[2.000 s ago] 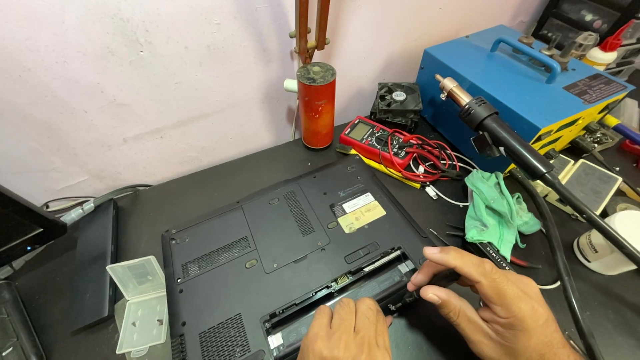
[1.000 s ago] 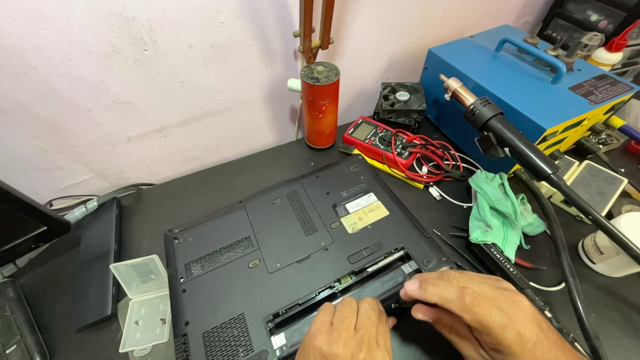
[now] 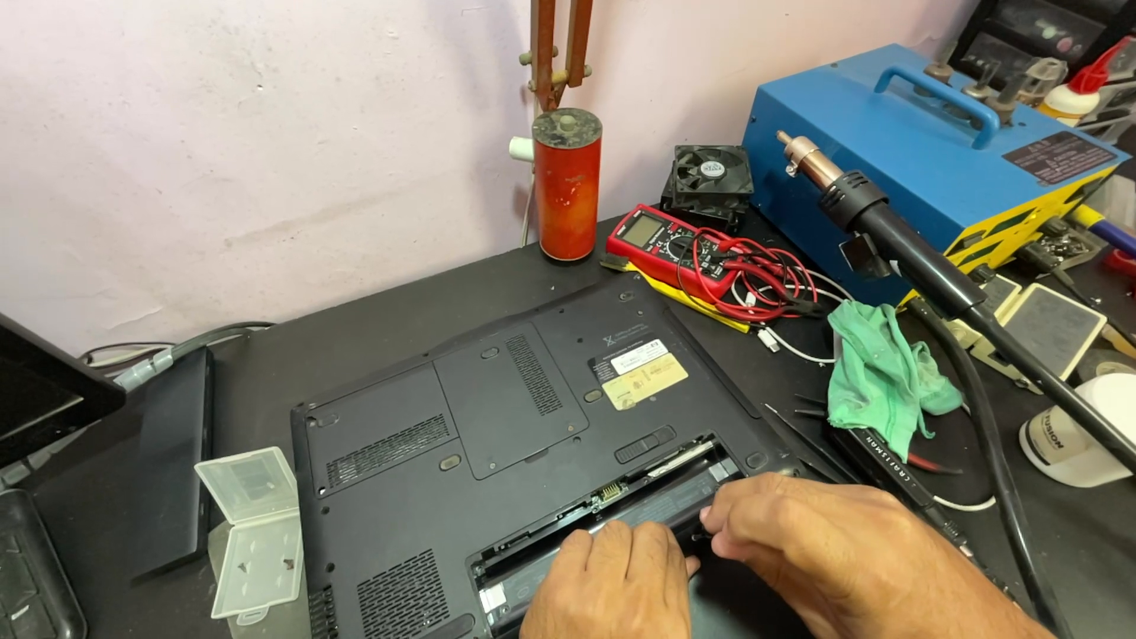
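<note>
A black laptop [image 3: 524, 417] lies upside down on the dark tabletop, its long battery bay [image 3: 612, 524] exposed near the front edge. My left hand [image 3: 612, 581] rests with bent fingers on the front edge of the bay, its fingertips on the laptop. My right hand [image 3: 799, 532] is at the right end of the bay, thumb and fingers pinched together at the edge; whether something small is between them cannot be told. Metal contacts show inside the bay. A small clear plastic case [image 3: 257, 559] with tiny parts in it stands open by the laptop's left side.
Behind the laptop are a red multimeter [image 3: 674, 253] with coiled leads, a black fan [image 3: 710, 177] and a red cylinder [image 3: 568, 195]. At right are a blue hot-air station [image 3: 870, 151], its black handpiece [image 3: 914, 257], a green cloth [image 3: 874, 373], tweezers [image 3: 816, 444] and a white jar [image 3: 1074, 435].
My right hand's fingers have shifted at the right end of the bay and are now curled closer together. My left hand stays on the bay's front edge.
</note>
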